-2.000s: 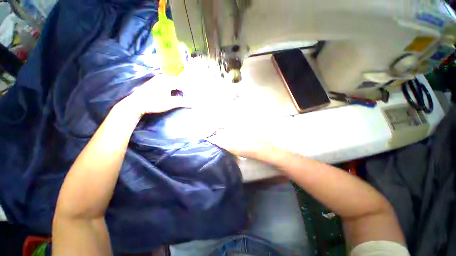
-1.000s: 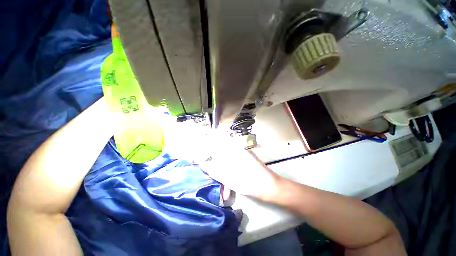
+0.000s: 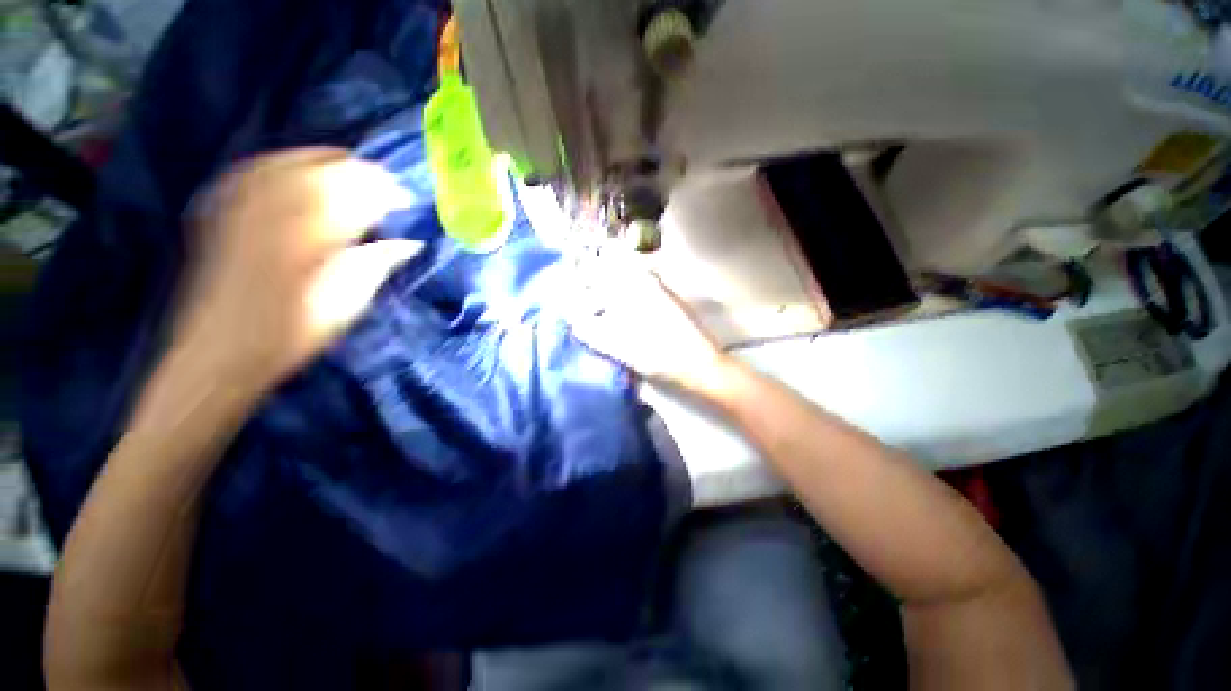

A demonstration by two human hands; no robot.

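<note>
The shiny navy garment [image 3: 459, 459] is heaped left of the needle and hangs over the table edge. My left hand [image 3: 290, 250] is blurred above the garment at the left, thumb and fingers apart, with nothing seen in it. My right hand [image 3: 641, 324] lies on the garment beside the needle; its fingers are washed out by the lamp glare, so its grip cannot be told. The needle and presser foot area [image 3: 587, 236] of the white sewing machine [image 3: 972, 81] is also lost in glare.
A yellow-green tag [image 3: 466, 169] hangs left of the needle. A smartphone [image 3: 840, 240] lies on the machine bed, with a blue-and-red tool [image 3: 1006, 297] beside it. Black scissor loops [image 3: 1169, 290] are at the right end. Dark clothing [image 3: 1120, 527] hangs at the right.
My left hand has come off the garment by the needle and moved left, its fingers apart. My right hand remains by the needle. The view has pulled back from the machine head.
</note>
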